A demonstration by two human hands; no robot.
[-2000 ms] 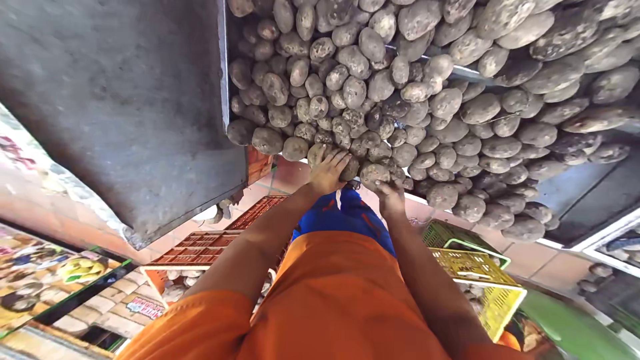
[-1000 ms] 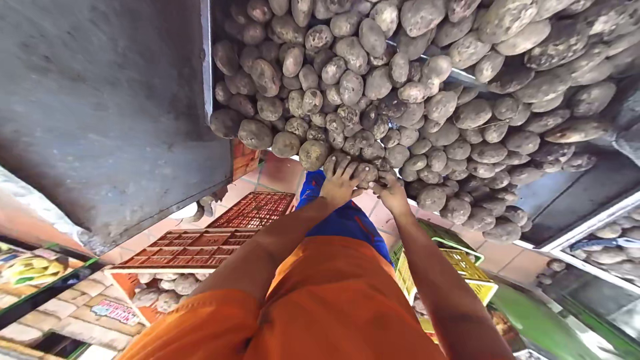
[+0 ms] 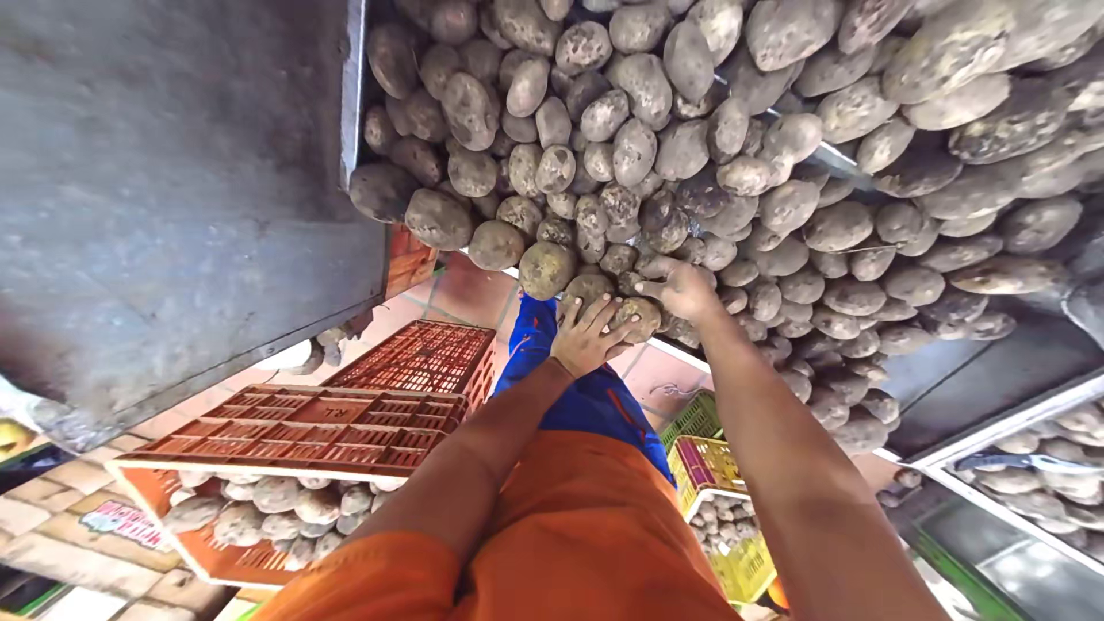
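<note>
A large heap of soil-covered potatoes (image 3: 634, 151) fills a metal display bin up to its near edge. My left hand (image 3: 591, 336) rests with spread fingers at that edge, its fingertips on a potato (image 3: 638, 319) and against another beside it. Just to the right, my right hand (image 3: 680, 289) reaches over the small potatoes, thumb and index finger extended; whether it grips one cannot be told. A rounder potato (image 3: 547, 270) lies on the edge to the left of my left hand.
A grey metal panel (image 3: 181, 190) stands at the left. Below it are an orange plastic crate (image 3: 293, 431) with potatoes inside and another orange crate (image 3: 423, 358). Yellow crates (image 3: 707, 466) stand at the lower right. A metal divider (image 3: 832, 164) crosses the heap.
My right hand has moved forward from the near edge onto the heap, away from the potatoes at the edge. My left hand stays at the edge. The view has shifted somewhat.
</note>
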